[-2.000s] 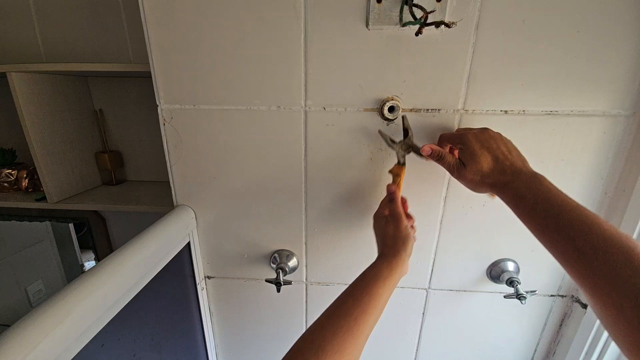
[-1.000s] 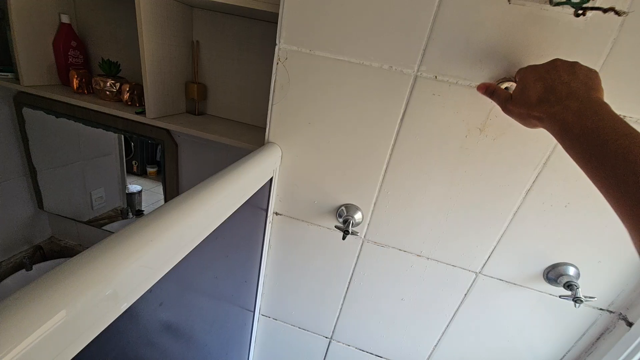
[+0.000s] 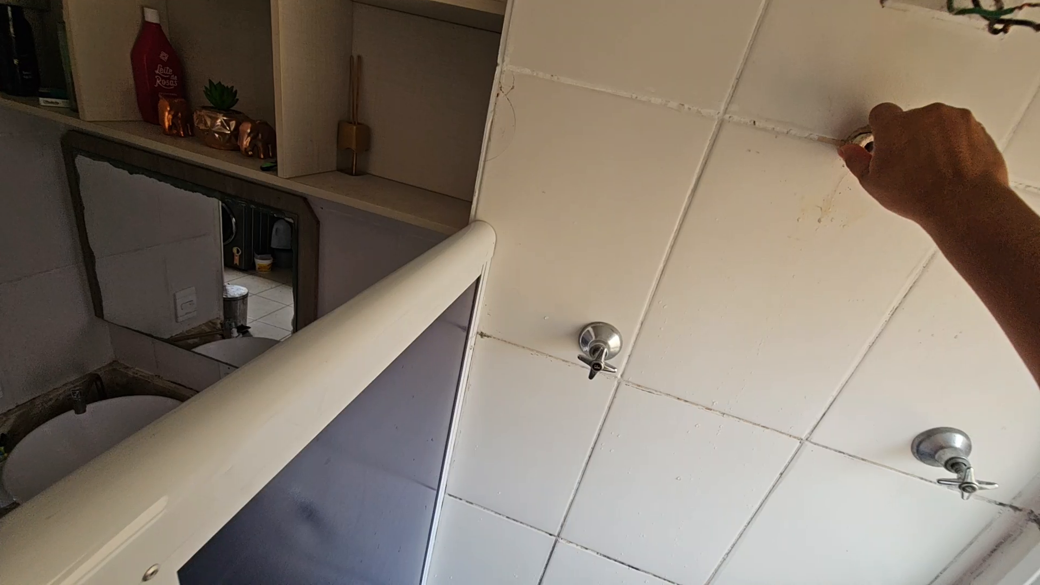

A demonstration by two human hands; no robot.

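High on the white tiled wall, my right hand [image 3: 926,162] is curled around the round pipe fitting [image 3: 863,140], its thumb against the rim. Only the fitting's left part shows; my palm and fingers hide the rest. Above the hand, at the top right edge, green and dark wires [image 3: 995,15] stick out of a wall opening. A chrome valve with a cross handle [image 3: 600,345] is fixed to the tiles lower left of the hand, and a second chrome valve [image 3: 946,451] is lower right. My left hand is out of view.
A white-framed partition [image 3: 325,325] crosses the left side. Behind it are a mirror [image 3: 146,236], a white basin [image 3: 85,439] and a wall shelf [image 3: 406,195] with a red bottle [image 3: 157,73], copper-coloured ornaments and a reed diffuser [image 3: 353,138].
Two seconds ago my left hand held orange-handled pliers below the fitting; both have left the view. My right hand has moved up onto the fitting. The view has swung left and tilted.
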